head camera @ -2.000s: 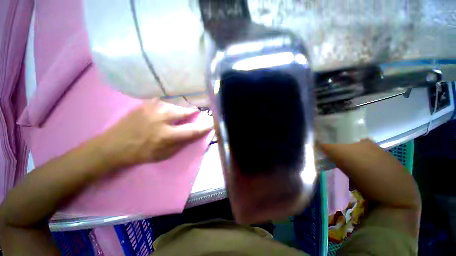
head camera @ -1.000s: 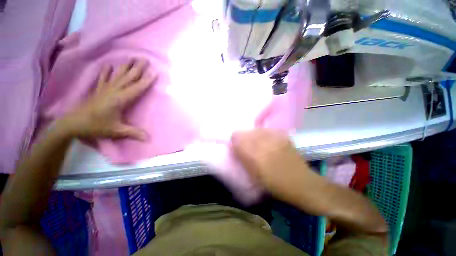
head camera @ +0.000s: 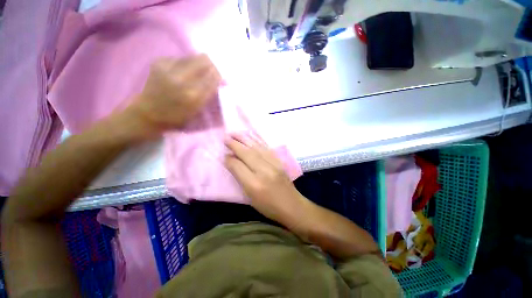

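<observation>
A pink garment panel (head camera: 111,64) lies on the white table left of the machine's needle area. A smaller pink part (head camera: 195,166) hangs over the table's front edge. My left hand (head camera: 178,93) is closed with its fingers curled on the pink cloth; it is somewhat blurred. My right hand (head camera: 256,169) lies on the pink cloth near the front edge, fingers extended and close together. The presser foot and needle area (head camera: 280,41) is in bright glare, with no cloth seen under it. Cloth detail between the hands is washed out.
Stacked pink panels (head camera: 23,99) lie at far left. A black pad (head camera: 389,41) with a red item beside it is right of the needle. A green basket (head camera: 461,204) with pink, red and yellow scraps and a blue basket (head camera: 166,233) with pink pieces stand below the edge.
The view has shifted and the machine head sits higher. My left hand has gone from flat and spread to curled, further right. My right hand has moved left onto the cloth; the cloth has left the needle area.
</observation>
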